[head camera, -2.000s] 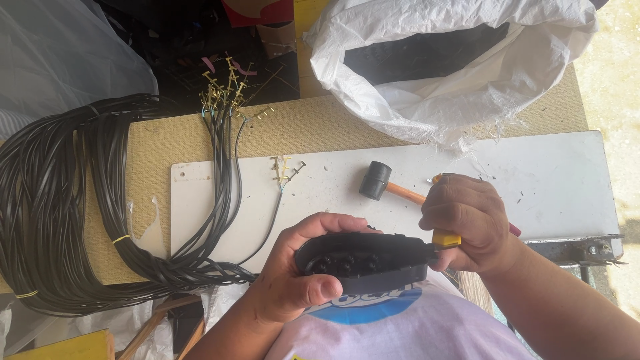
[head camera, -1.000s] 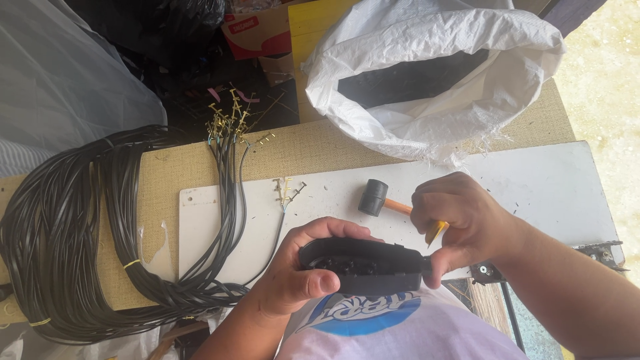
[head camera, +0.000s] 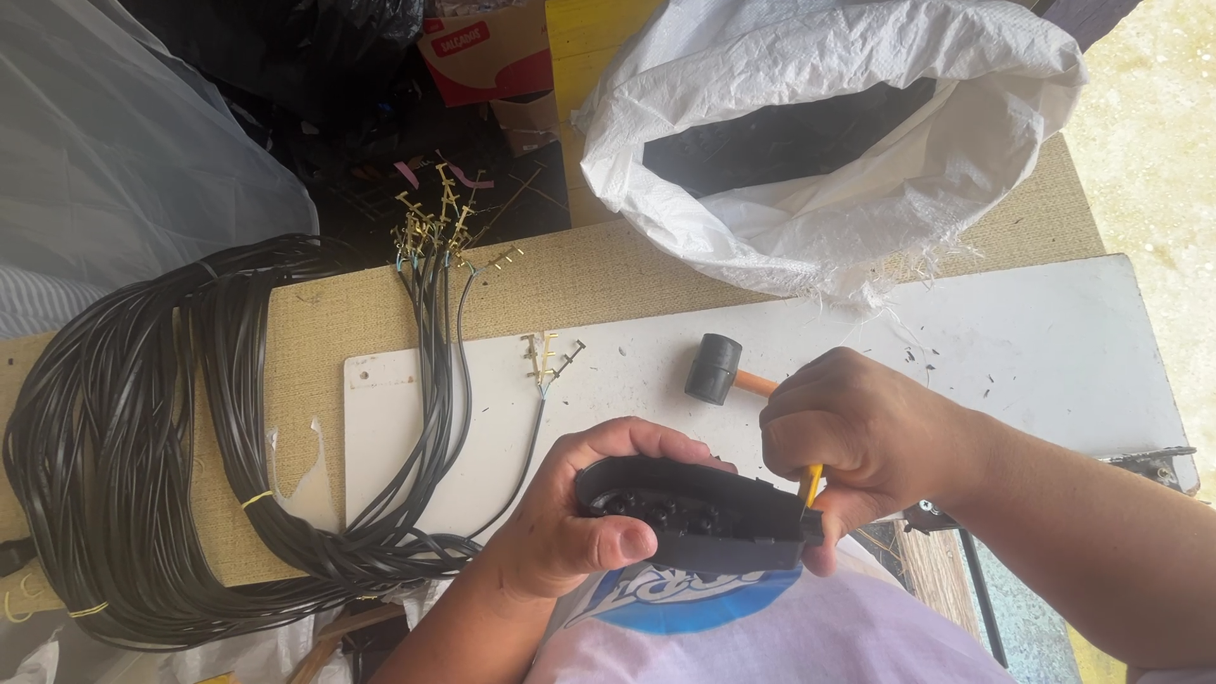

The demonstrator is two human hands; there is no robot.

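Observation:
A black plastic housing (head camera: 703, 518), hollow side up with round bosses inside, lies in my left hand (head camera: 579, 513), its fingers along the far wall and thumb over the near wall. At the housing's narrow right end, my right hand (head camera: 855, 437) grips a yellow-handled tool (head camera: 811, 483); its blade cannot be made out. Just beyond lies a rubber mallet (head camera: 713, 369) with an orange handle, partly hidden behind my right hand. To the left, one black cable (head camera: 534, 432) ends in brass terminals (head camera: 543, 356) on the white board.
A large bundle of black cables (head camera: 123, 456) with brass terminals hangs over the left of the table (head camera: 328, 318). The white board (head camera: 1026, 351) lies across it, with small black scraps. An open white woven sack (head camera: 836, 228) holding black pieces stands behind. Metal hardware (head camera: 926, 518) sits at the near right edge.
The yellow-handled tool is tilted more upright in my right hand than two seconds ago. My left hand keeps its hold on the housing.

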